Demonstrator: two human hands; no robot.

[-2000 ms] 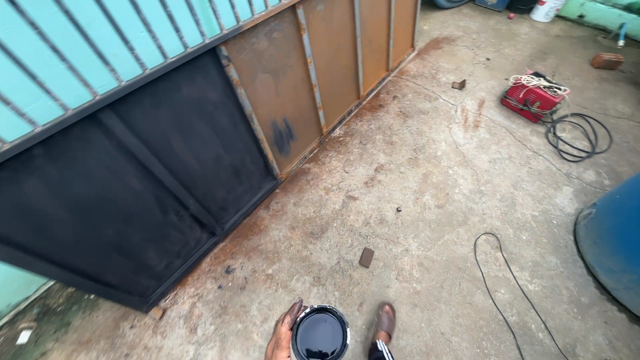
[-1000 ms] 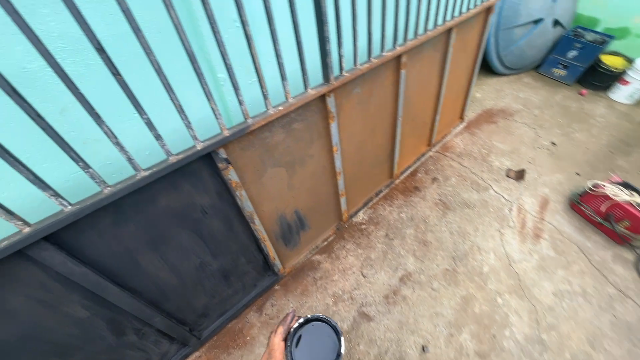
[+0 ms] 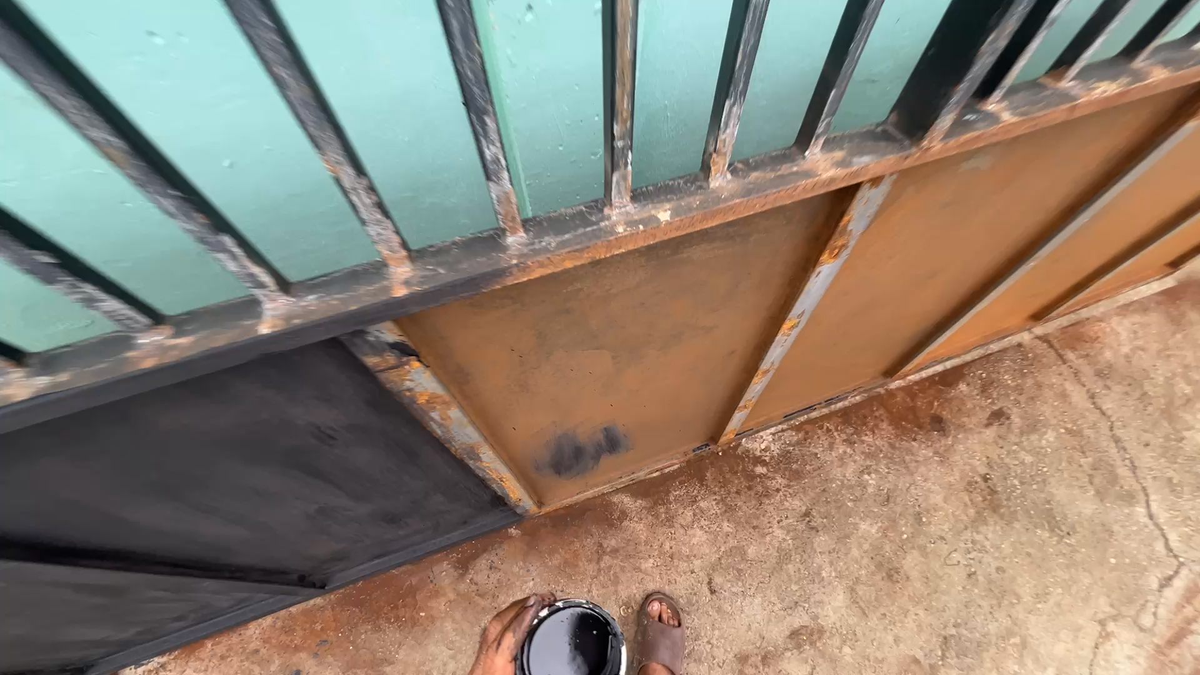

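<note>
At the bottom of the head view my left hand (image 3: 507,634) grips the side of a round paint can (image 3: 573,641), which has black paint inside and smears on its rim. My right hand is out of the frame. Ahead stands a metal gate: its left panel (image 3: 216,469) is coated black, while the panel beside it (image 3: 609,347) is rust brown with a small black smudge low down. Between the two runs an upright strip (image 3: 441,408) of grey, flaking, rusty metal. Above the panels, worn dark bars (image 3: 323,141) rise from a scuffed rail (image 3: 562,234).
A turquoise wall (image 3: 375,56) lies behind the bars. Further rusty panels (image 3: 994,225) stretch away to the right. Stained, cracked concrete floor (image 3: 891,525) runs along the gate's foot, and a sandalled foot (image 3: 662,630) stands just right of the can.
The view has swung closer to the gate, and the red machine and blue barrels seen earlier are out of frame. My left hand still holds the can.
</note>
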